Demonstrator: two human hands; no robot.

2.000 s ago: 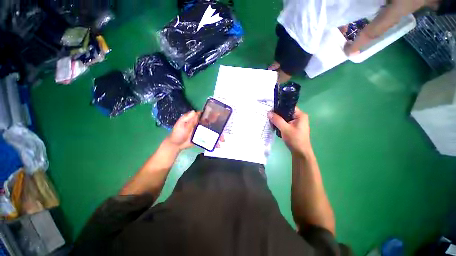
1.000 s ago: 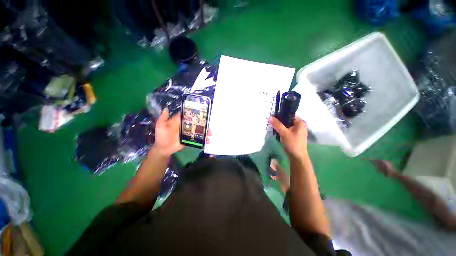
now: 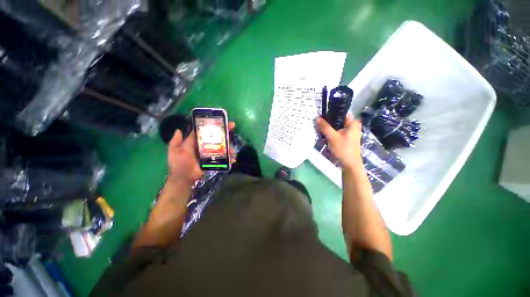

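Observation:
My left hand (image 3: 185, 159) holds a smartphone (image 3: 211, 139) with its lit screen facing up, left of the middle. My right hand (image 3: 344, 141) holds a black flashlight (image 3: 339, 105), a thin dark stick (image 3: 324, 101) beside it, and the edge of a printed sheet (image 3: 300, 98). The sheet hangs to the left of the right hand, apart from the phone, with lines of text showing. The fingers under the sheet are partly hidden.
A white tub (image 3: 447, 168) on the green floor at the right holds several dark bagged packets (image 3: 395, 119). Dark plastic-covered garments (image 3: 104, 75) fill the upper left. Small coloured packets (image 3: 87, 223) lie at lower left. Wire mesh (image 3: 502, 52) stands at the upper right, a pale box (image 3: 516, 162) below it.
The view has turned and moved. The phone is now apart from the sheet, and its screen shows something different. The tub appears nearer, behind my right hand. The other person is no longer in view.

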